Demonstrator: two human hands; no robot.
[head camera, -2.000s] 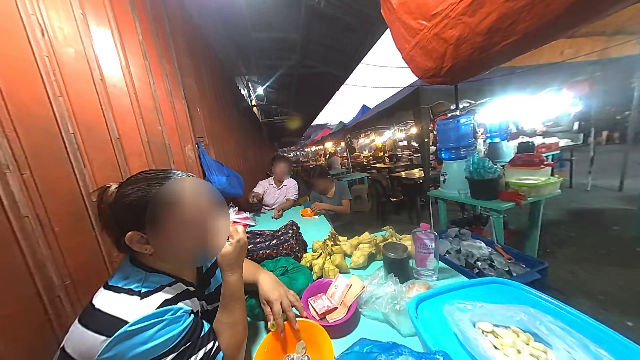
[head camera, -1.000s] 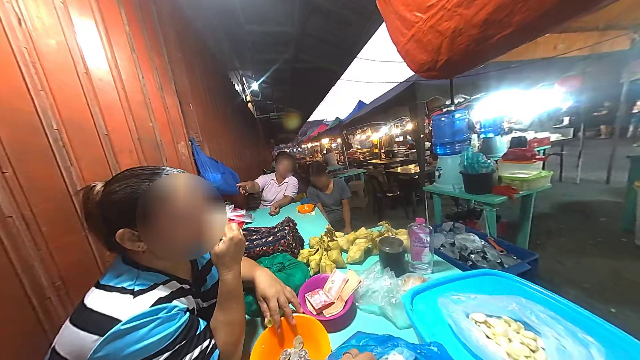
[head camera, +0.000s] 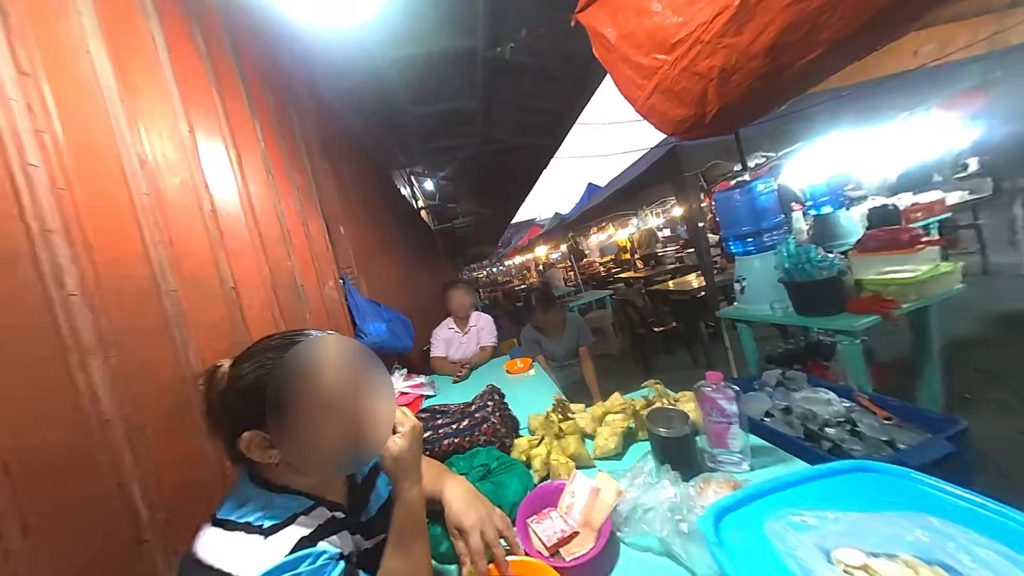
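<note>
Neither my left hand nor my right hand shows in the head view now. Nearest the camera, at lower right, is a light-blue plastic tub (head camera: 744, 500) with pale round pieces (head camera: 876, 562) on a clear plastic bag. Left of it, a purple bowl (head camera: 588, 560) holds banknotes (head camera: 552, 528). A seated person in a striped shirt (head camera: 308, 536) rests one hand (head camera: 474, 516) by an orange bowl (head camera: 524, 566) and holds the other at the mouth. Woven leaf-wrapped bundles (head camera: 560, 440) lie beyond, beside a dark canister (head camera: 672, 438) and a clear bottle with a pink cap (head camera: 722, 424).
An orange metal wall (head camera: 120, 280) runs along the left. Two people (head camera: 464, 340) sit at the far end of the turquoise table (head camera: 496, 384). A blue crate of ice-like pieces (head camera: 832, 416) stands right, before a side table (head camera: 856, 320) with a water dispenser (head camera: 756, 280). Red tarp (head camera: 720, 64) hangs overhead.
The view has tilted upward. Fingers that showed at the bottom edge by the blue bag one second ago are out of view. The far person in pink has lowered an outstretched arm.
</note>
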